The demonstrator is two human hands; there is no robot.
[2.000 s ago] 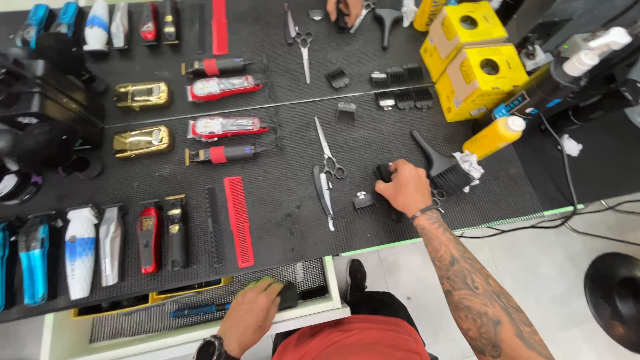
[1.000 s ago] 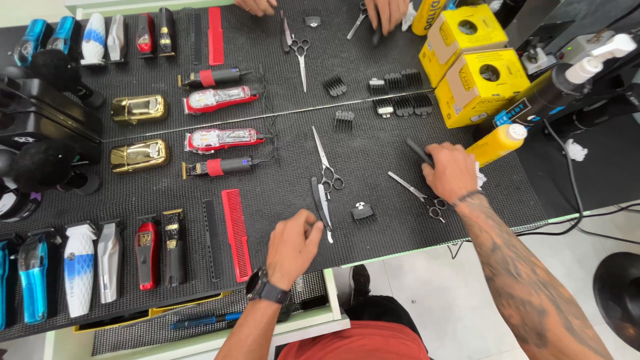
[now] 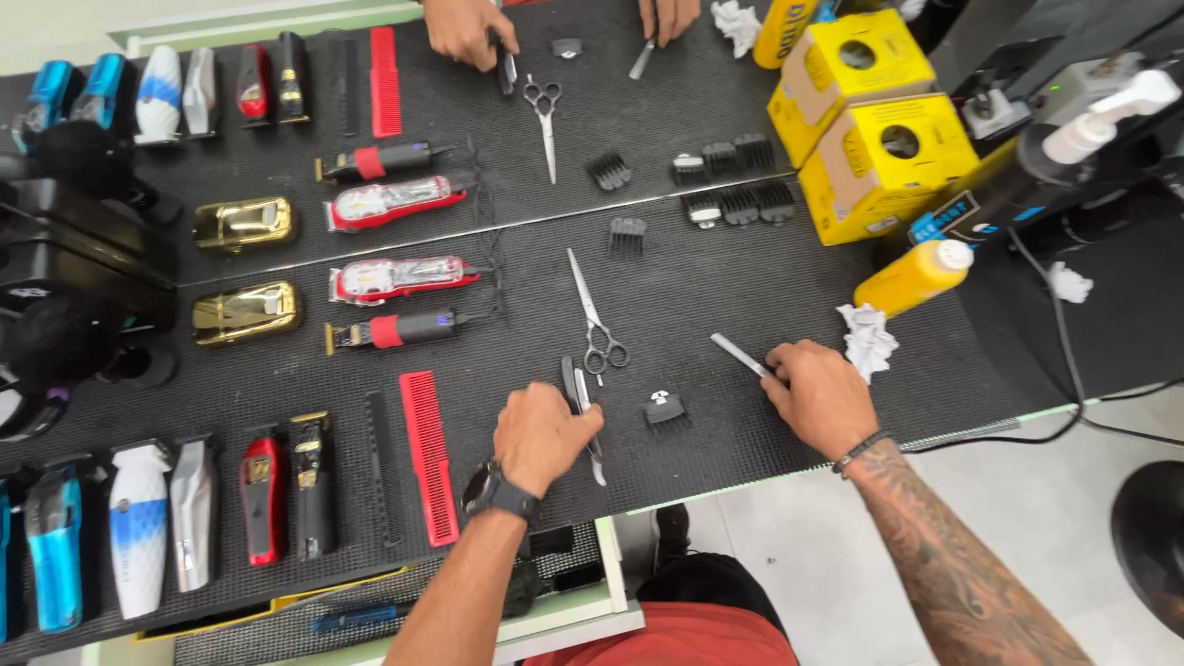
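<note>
My left hand (image 3: 541, 439), with a black watch on its wrist, has its thumb and fingers around a folding straight razor (image 3: 581, 398) near the mat's front edge. In my right hand (image 3: 823, 393) is a slim metal scissor blade (image 3: 738, 354), pointing up and left; its handles are hidden by the hand. Beyond the razor lie open-handled scissors (image 3: 594, 319). A black clipper guard (image 3: 666, 412) lies between my hands, and another guard (image 3: 628, 235) is farther back. Left of my left hand are a red comb (image 3: 429, 458) and a black comb (image 3: 381, 467).
Hair clippers and trimmers line the left, including a gold one (image 3: 246, 313) and a red one (image 3: 398, 279). A mirror reflects the mat and hands. At right stand yellow boxes (image 3: 888, 166), a yellow bottle (image 3: 914, 277) and crumpled tissue (image 3: 868, 340). An open drawer (image 3: 573, 629) sits below.
My left hand has gone from the drawer up to the razor. My right hand, holding a dark handle one second ago, now holds the scissors that lay beside it.
</note>
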